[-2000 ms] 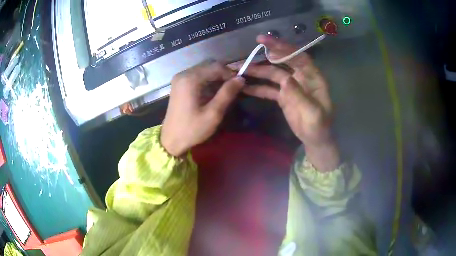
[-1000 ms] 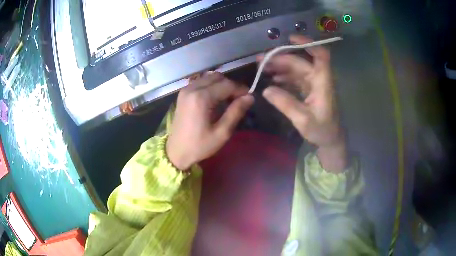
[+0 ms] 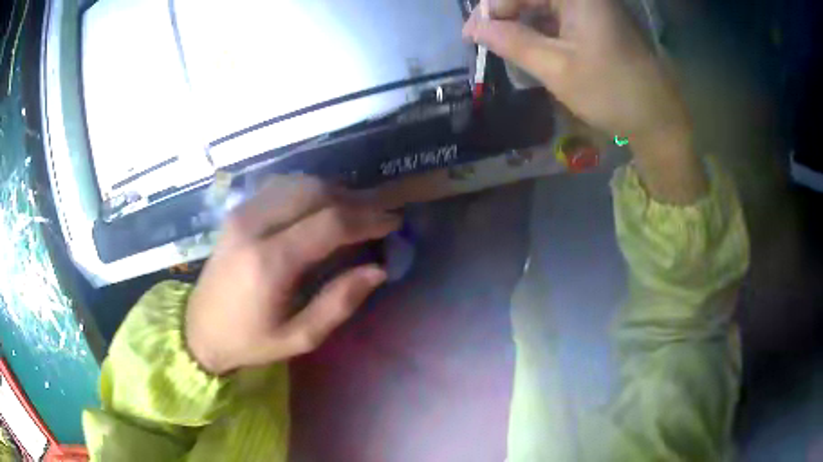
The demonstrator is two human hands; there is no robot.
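Note:
My right hand (image 3: 577,59) holds a narrow white strip (image 3: 481,56) with a red tip, between thumb and fingers. The strip hangs down over the right end of the fixture's black frame (image 3: 352,167), beside the bright display panel's (image 3: 298,54) right edge. I cannot tell whether its tip touches the frame. My left hand (image 3: 289,266) is blurred, in front of the fixture's front bar, with thumb and fingers apart and nothing seen in it. It hides part of the bar's white print.
A red button (image 3: 577,155) and a green-lit ring (image 3: 621,141) are on the machine's front edge at right. At left, a green bench (image 3: 68,379) bears a glittering white heap (image 3: 27,262). A red-orange foam tray (image 3: 68,451) is at the lower left.
My right hand has moved up and right over the fixture with the strip. My left hand has let go of the strip's end and moved left and down. The view has shifted.

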